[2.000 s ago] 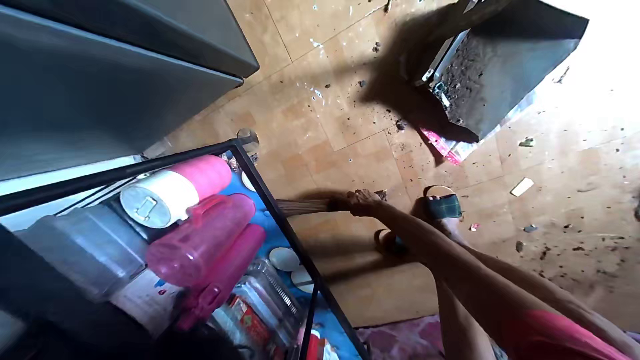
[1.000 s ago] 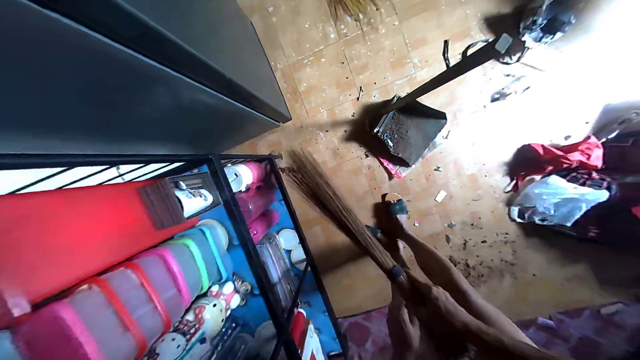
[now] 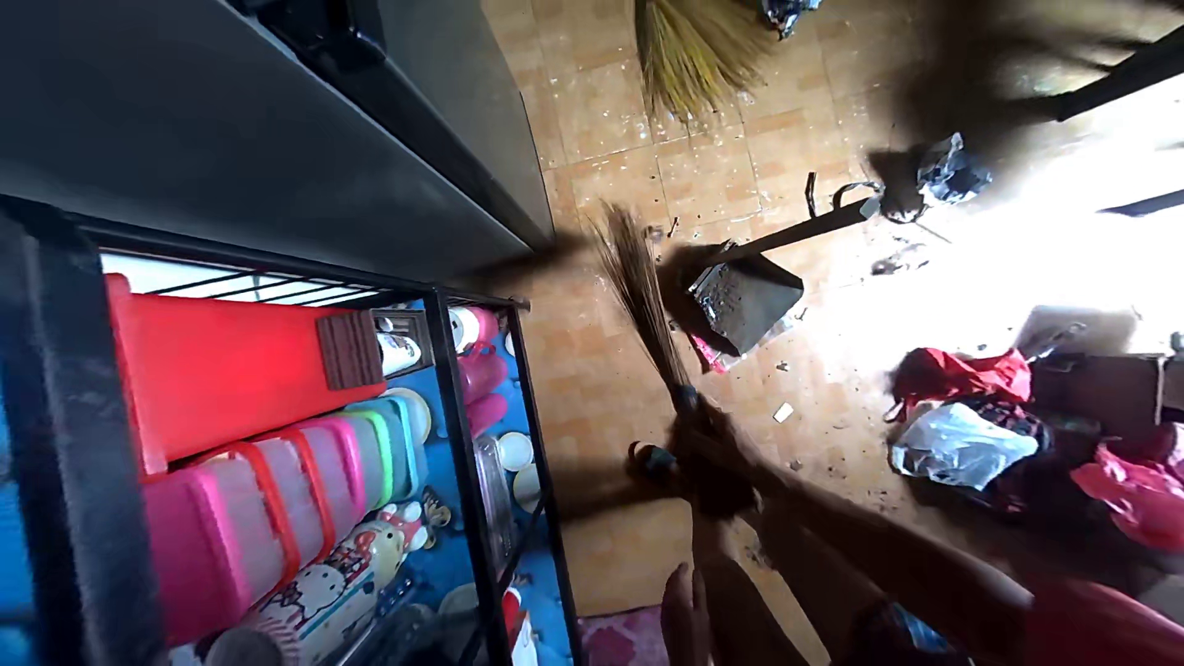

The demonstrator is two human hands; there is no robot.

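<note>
My right hand grips a stick broom by its bound end, and the bristles fan out over the tiled floor. Low in the view is what looks like my left hand, dark and partly seen beside my leg; its finger position is unclear. A long-handled dustpan with dark debris in it lies right of the bristles. Pink plastic shows under its edge. One sandalled foot is just left of my right hand.
A black-framed rack with pink bottles, lidded containers and a red bin stands left, below a grey cabinet. A yellow soft broom lies at the top. Plastic bags and a box are at right. Debris dots the floor.
The view has shifted widely, bringing in the yellow broom and the bags. The stick broom has swung from beside the rack toward the dustpan, its bristles now away from the rack.
</note>
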